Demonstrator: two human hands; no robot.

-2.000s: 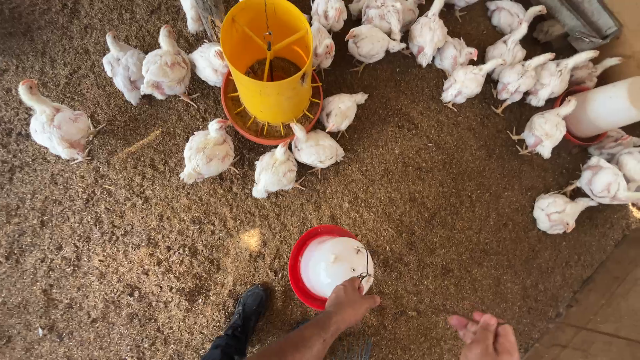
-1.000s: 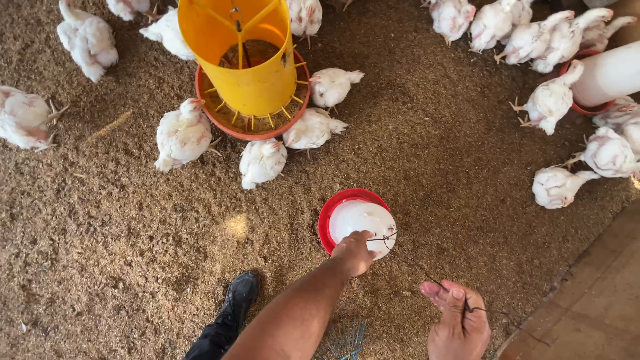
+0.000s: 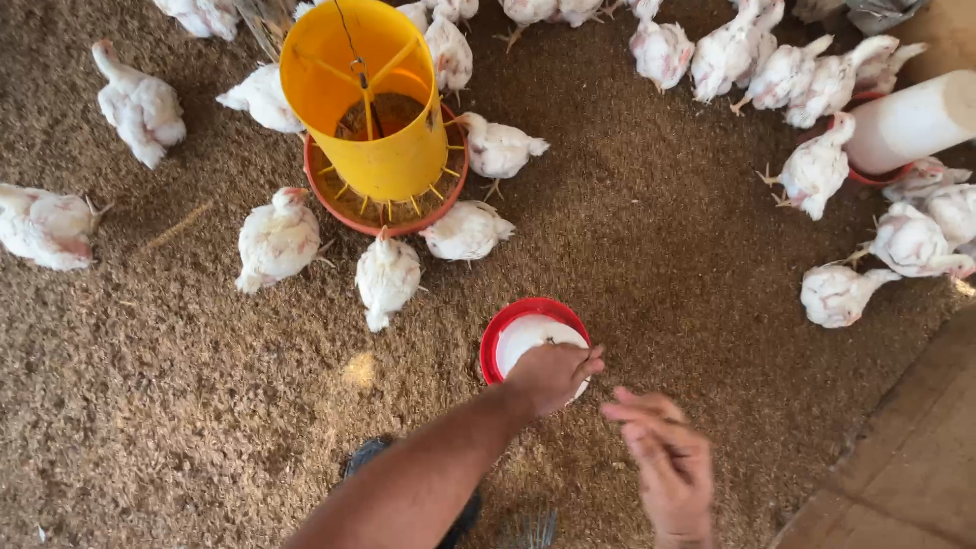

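A small poultry drinker (image 3: 524,333), with a white top and a red base tray, stands on the litter in front of me. My left hand (image 3: 553,375) is over the right part of its top and hides much of it; whether it grips the wire handle there cannot be told. To the lower right of the drinker is my right hand (image 3: 662,454), apart from it, raised, with its fingers extended and slightly blurred; no held thing shows in it. A yellow tube feeder (image 3: 381,164) with a red-rimmed pan hangs beyond the drinker on a wire.
Several white chickens (image 3: 278,240) stand round the feeder, and more gather near a white cylindrical drinker (image 3: 907,126) at the right. My dark boot (image 3: 367,456) is partly hidden below my left forearm. Metal tines (image 3: 530,528) lie at the bottom edge. A brown board (image 3: 900,457) borders the lower right.
A second ago a thin dark wire or twig showed at my right hand; now none shows there. My left hand has stayed at the drinker's top. Some chickens at the left have shifted.
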